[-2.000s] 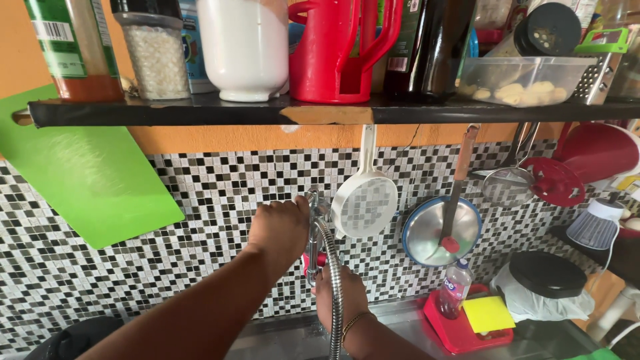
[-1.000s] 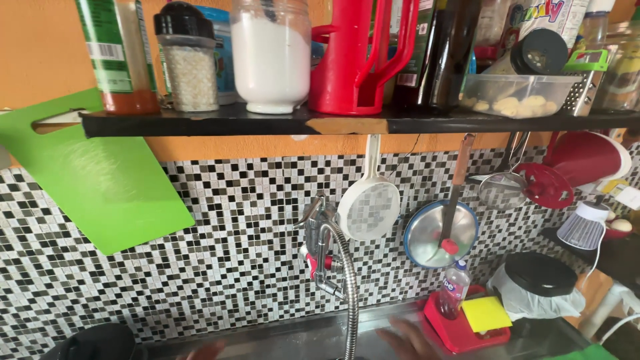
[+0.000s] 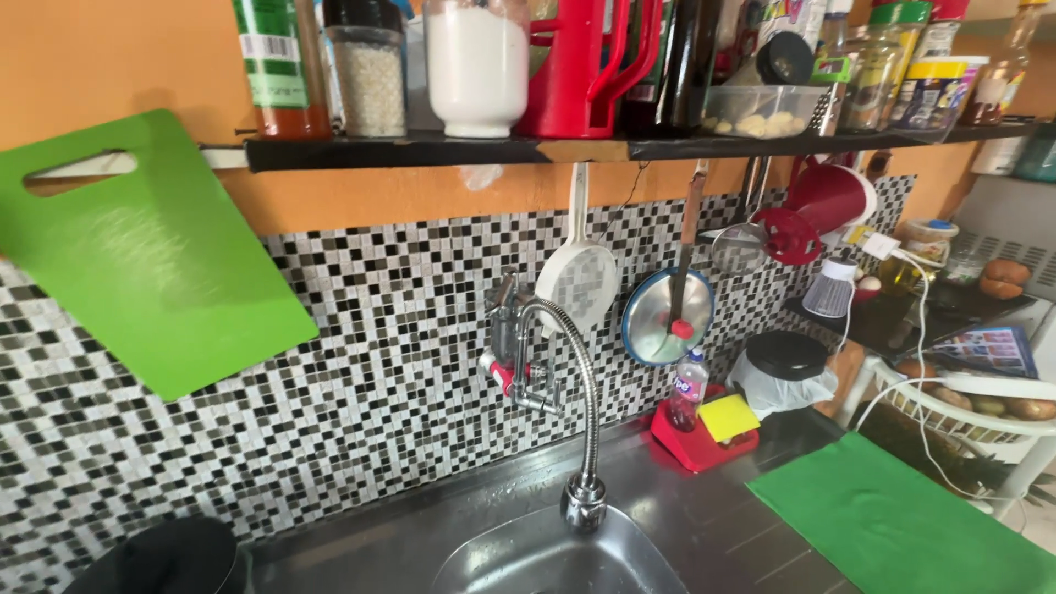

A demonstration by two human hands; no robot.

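Observation:
Neither of my hands shows in the current head view. On the tiled wall at the centre is a chrome faucet [image 3: 516, 346] with a red-and-white fitting [image 3: 497, 373] at its side. Its flexible metal spout [image 3: 587, 388] arches over and ends in a spray head [image 3: 584, 503] above the stainless steel sink basin [image 3: 569, 565]. No water is seen running from it. Right of the faucet, a red caddy [image 3: 689, 458] holds a bottle of dark pink liquid [image 3: 686, 396] and a yellow sponge [image 3: 729, 417].
Overhead, a black-edged shelf [image 3: 396, 153] carries jars, bottles and a red pitcher [image 3: 569, 74]. A white strainer [image 3: 577, 285] and a pot lid [image 3: 648, 318] hang below. A green cutting board [image 3: 165, 256] hangs left; a green mat [image 3: 891, 511] and a lidded bin [image 3: 784, 363] are right.
Two seconds ago both my hands were at the faucet; one second ago they were off it, and now they are out of view. The view has shifted, showing more sink and counter.

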